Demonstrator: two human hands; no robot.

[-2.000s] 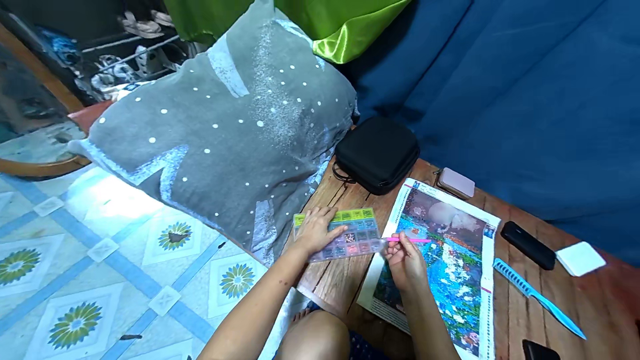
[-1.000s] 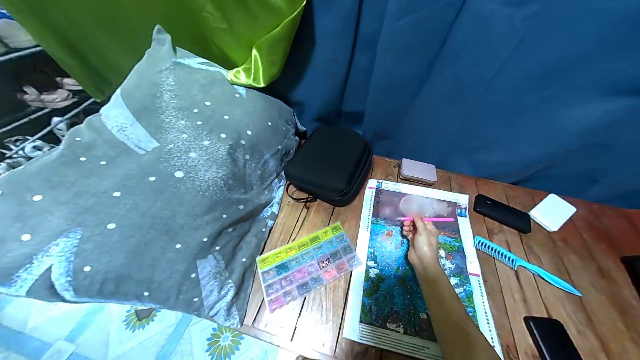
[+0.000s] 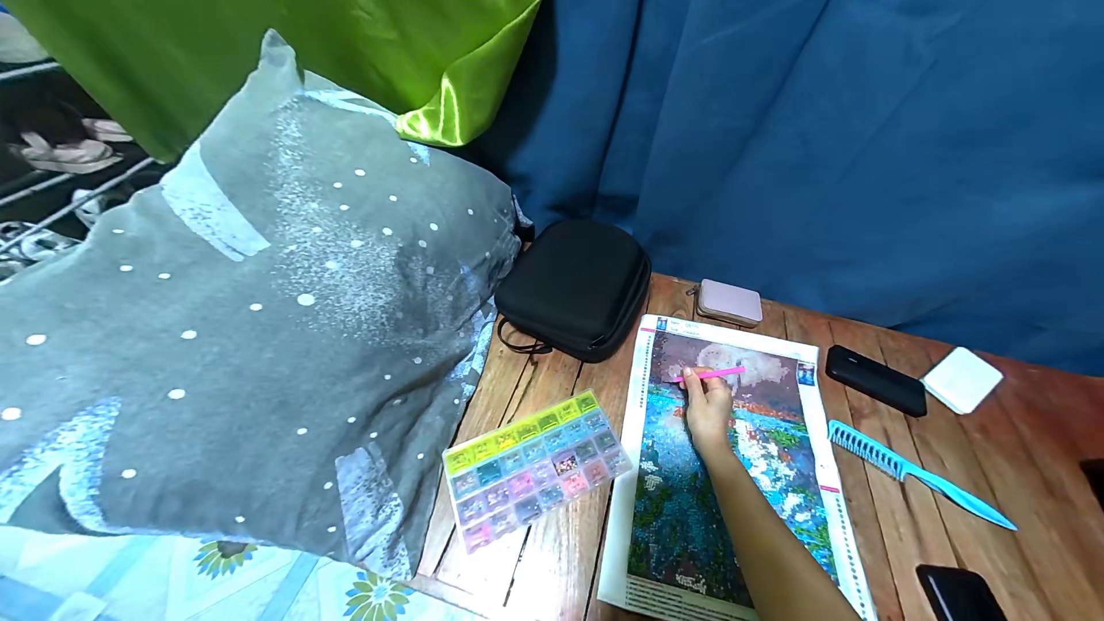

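Note:
My right hand [image 3: 709,412] holds a pink pen-like tool [image 3: 714,373] between thumb and fingers, over the upper part of a diamond painting canvas [image 3: 681,483]. The canvas lies flat on the wooden table and shows a colourful picture with a white border. Left of it sits a clear compartment box [image 3: 536,470] with yellow lids along its far row and small coloured beads in its cells. My left hand is out of view.
A black zip case [image 3: 576,285] and a mauve wallet [image 3: 730,303] lie beyond the canvas. To the right are a black device [image 3: 876,379], a white square item [image 3: 962,380], a blue comb [image 3: 918,474] and a black phone [image 3: 959,593]. A grey pillow [image 3: 259,345] fills the left.
My left hand, on the compartment box two seconds ago, has left the view. My right hand with the pink tool has moved from the canvas's left edge onto its upper part. The view has shifted.

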